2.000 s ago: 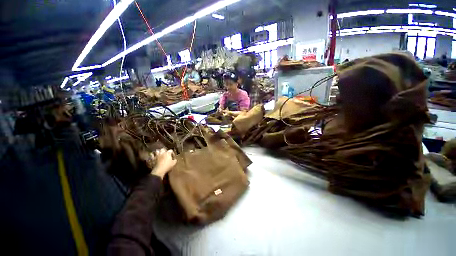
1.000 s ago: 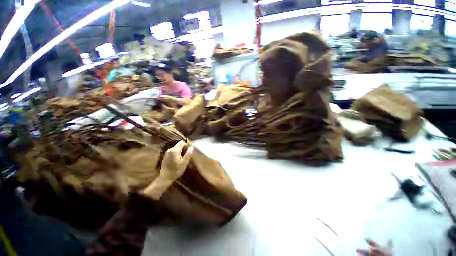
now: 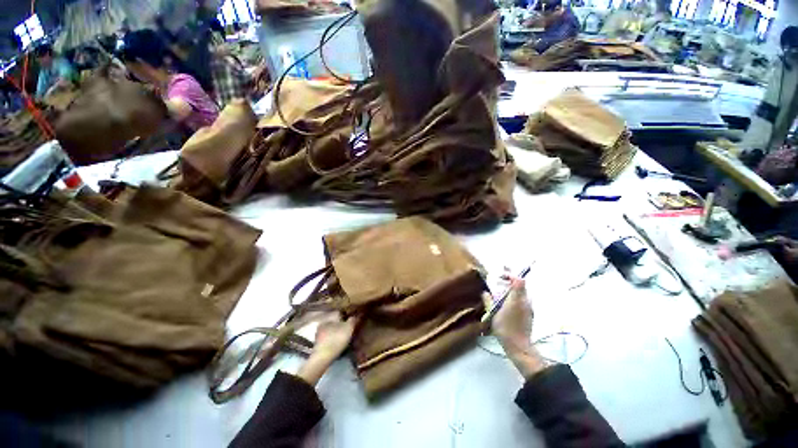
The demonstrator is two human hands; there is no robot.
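Note:
A brown tote bag (image 3: 416, 293) lies on the white table (image 3: 306, 420) in front of me, its small pale label facing up and a light tan seam line near its front edge. Its strap loops (image 3: 249, 350) spread to the left. My left hand (image 3: 332, 337) grips the bag's left edge near the straps. My right hand (image 3: 514, 315) holds a slim pen-like tool (image 3: 507, 293) at the bag's right edge; its thin cord curls on the table below.
Slumped bags (image 3: 122, 289) lie at left. A tall bag heap (image 3: 446, 131) stands at the back, with folded brown pieces (image 3: 582, 131) beyond. At right are a black adapter (image 3: 624, 252), a spare corded pen (image 3: 710, 378), a brown stack (image 3: 761, 350) and a person in pink (image 3: 188, 98) at back left.
The view has turned right and down. The bag has moved from the left pile to the table before me. My right hand has come in from the lower right and now holds the pen.

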